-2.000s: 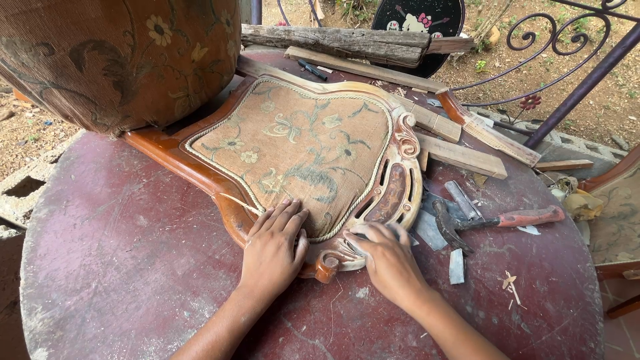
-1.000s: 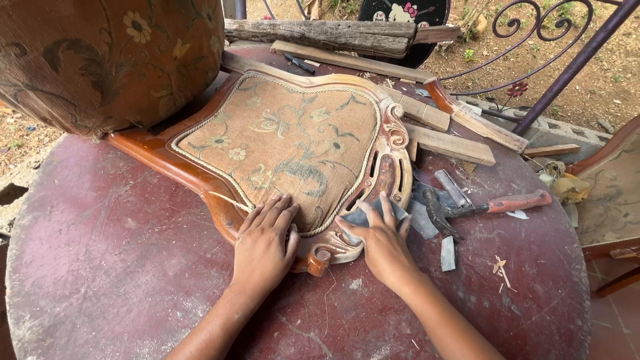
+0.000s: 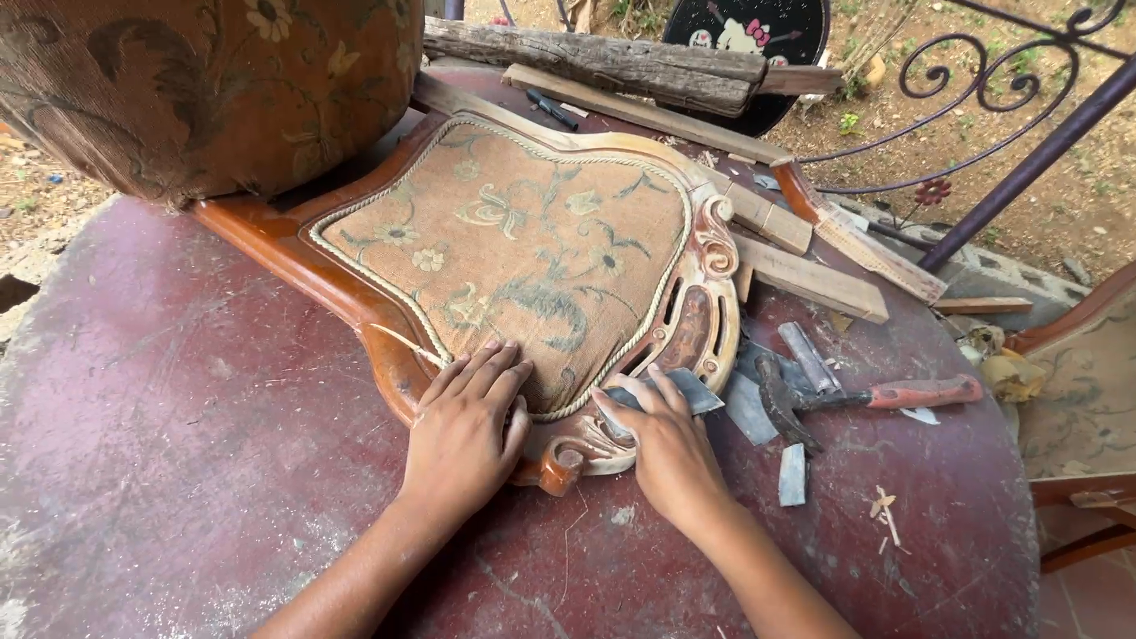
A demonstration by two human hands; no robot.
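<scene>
A carved wooden chair back [image 3: 723, 333] with a floral upholstered panel [image 3: 524, 257] lies on a round dark red table. Its left rail is glossy orange-brown; the carved end is pale and bare in parts. My left hand [image 3: 470, 422] rests flat on the panel's lower edge and the frame beside it, holding nothing. With my right hand [image 3: 661, 435] I press a grey sheet of sandpaper [image 3: 697, 392] against the carved rim. The chair's upholstered seat [image 3: 204, 89] rises at the upper left. Right of my right hand lie a claw hammer [image 3: 919, 393] and several grey sandpaper pieces [image 3: 750, 410].
Several wood strips [image 3: 816, 277] lie beyond the chair back, near a weathered timber [image 3: 603, 62] and a dark marker-like object [image 3: 552, 110]. Purple scrolled metalwork [image 3: 1038, 169] stands at the right, with another upholstered chair [image 3: 1087, 399] below it. Wood splinters [image 3: 887, 516] lie on the table.
The sandpaper under my right hand shows more plainly than two seconds ago, when mostly the fingers were visible on the carved rim. My left hand stays on the panel's edge.
</scene>
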